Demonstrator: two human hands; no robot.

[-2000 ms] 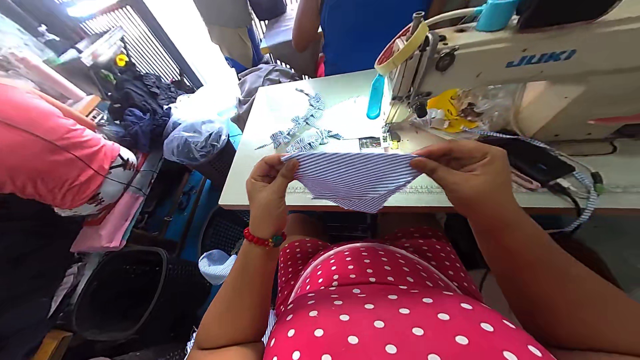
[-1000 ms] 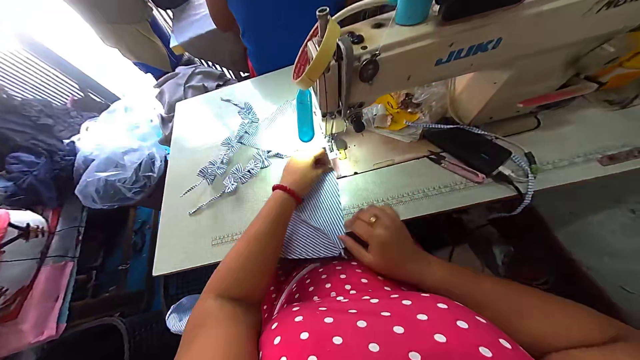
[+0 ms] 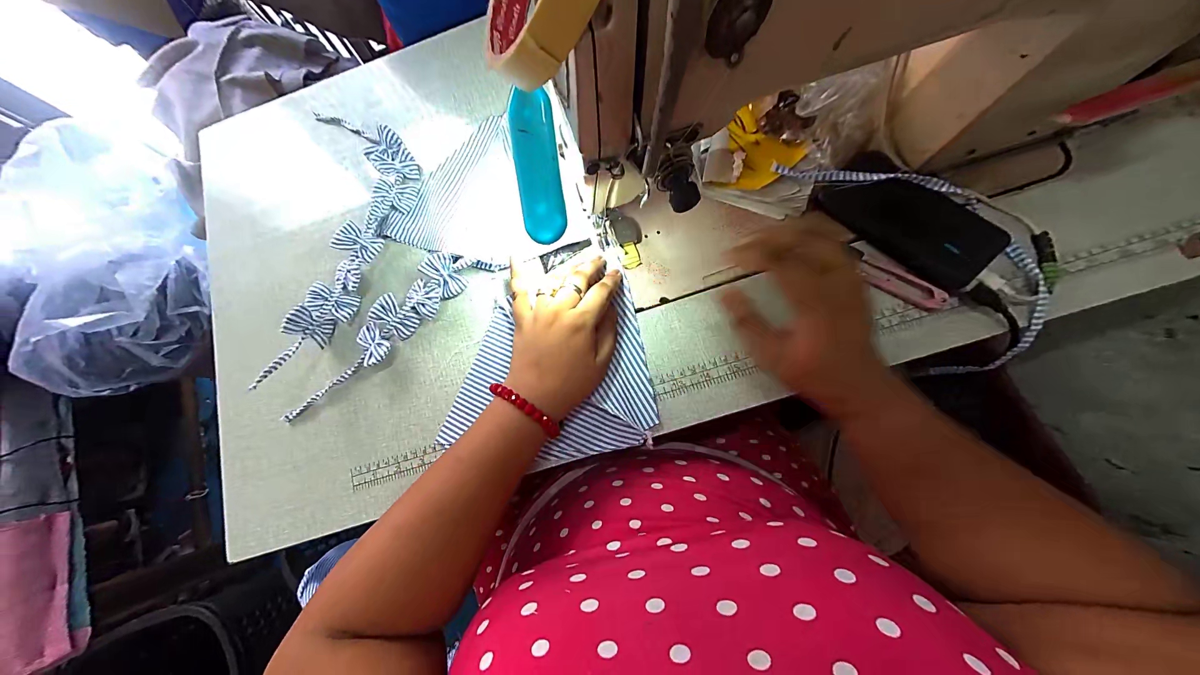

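My left hand (image 3: pixel 562 328) lies flat on a blue-and-white striped cloth (image 3: pixel 600 403), its fingertips close to the presser foot (image 3: pixel 609 248) of the sewing machine (image 3: pixel 675 84). The cloth runs from the foot to the table's front edge. Blurred by motion, my right hand (image 3: pixel 806 314) is over the machine bed, right of the needle area, with its fingers apart and no thing seen in it. Another striped piece (image 3: pixel 450 192) is behind the left hand, partly under glare. Strings of striped bows (image 3: pixel 356 244) lie to the left on the table.
A turquoise oblong piece (image 3: pixel 537 169) hangs beside the machine head, under a tape roll (image 3: pixel 539 42). Right of the bed are a black device (image 3: pixel 914 230), a pink cutter (image 3: pixel 900 277), cables and a striped strip (image 3: pixel 1031 291). A plastic bag (image 3: pixel 94 253) is left of the table (image 3: pixel 281 469).
Two seconds ago both hands held the striped cloth up; now it lies on the table at the machine. My right hand has left the cloth's front edge and moved right. The view is closer.
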